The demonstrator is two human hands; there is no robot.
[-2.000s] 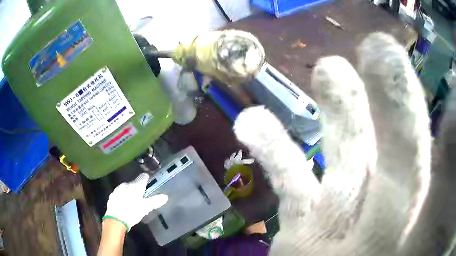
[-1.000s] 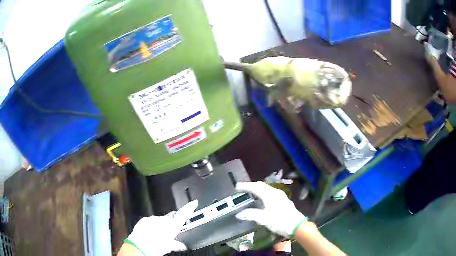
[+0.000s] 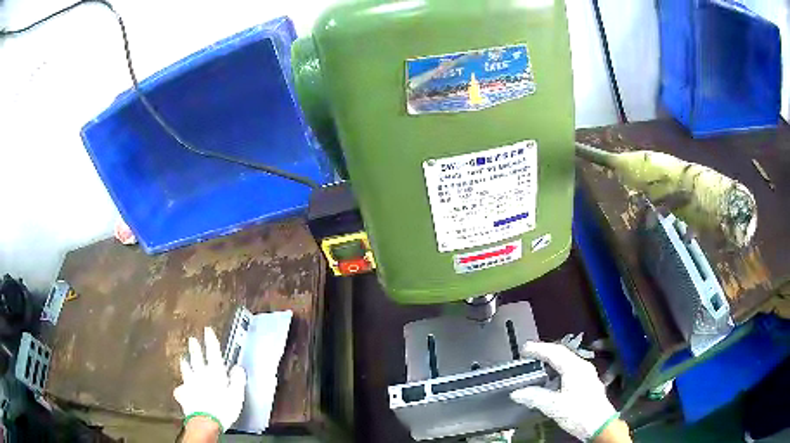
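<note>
A silver-grey sheet-metal panel (image 3: 468, 400) with a cut-out edge lies at the front of the slotted machine table (image 3: 459, 346), below the tap chuck (image 3: 481, 307). My right hand (image 3: 572, 391), in a white glove, grips its right end, thumb in front and fingers on top. My left hand (image 3: 210, 381), also gloved, is over the left bench with its fingers apart, at the left edge of a second bent panel (image 3: 267, 368). Whether it touches that panel is hard to tell. The green machine head (image 3: 381, 173) stands above the table.
A yellow-edged switch box (image 3: 349, 253) sits left of the head. The wrapped feed handle (image 3: 693, 190) sticks out right, over a panel (image 3: 684, 272) on the right bench (image 3: 762, 173). A blue bin (image 3: 208, 138) leans behind the left bench (image 3: 130, 329); another (image 3: 723, 69) stands back right.
The view has turned left. My left hand has let go of the panel at the machine and moved to the left bench. My right hand still holds that panel, now at its right end.
</note>
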